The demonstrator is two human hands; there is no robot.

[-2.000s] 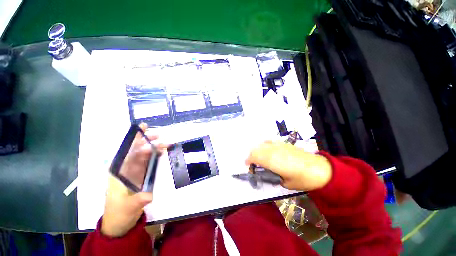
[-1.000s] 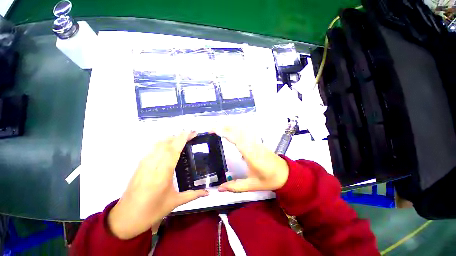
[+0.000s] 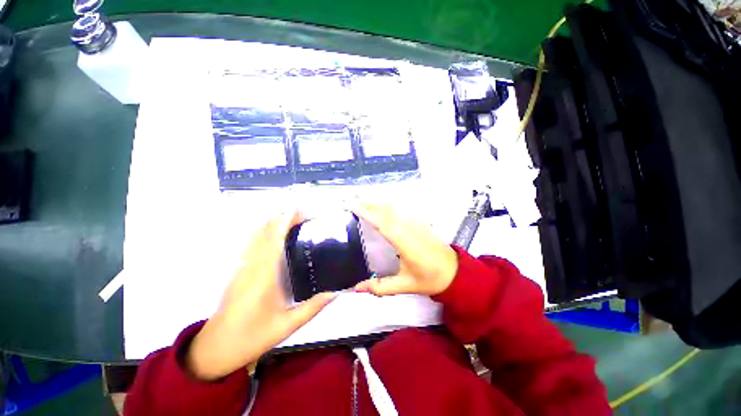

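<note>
A black display housing (image 3: pixel 329 256) with a glossy dark face lies between my hands over the white sheet, a row of small icons along its left edge. The front panel appears to be on it; its seam is too small to tell. My left hand (image 3: pixel 258 284) grips its left side and my right hand (image 3: pixel 414 253) its right side, thumbs at the near edge. A tiny green-blue tab (image 3: pixel 374 277) shows by my right thumb. Several front panels (image 3: pixel 325 152) lie under shiny film ahead of my hands. The air blow gun (image 3: pixel 469 226) lies right of my right hand.
A white pump bottle (image 3: pixel 115 63) stands at the far left corner. Black boxes (image 3: pixel 15 185) sit at the left edge. A white crumpled pile (image 3: pixel 481 166) lies right, beside a yellow hose (image 3: pixel 534 93) and large stacked black trays (image 3: pixel 642 162).
The blow gun was let go and laid at the right. The front panel from my left hand was brought over the housing, and both hands now hold the piece. The view has shifted.
</note>
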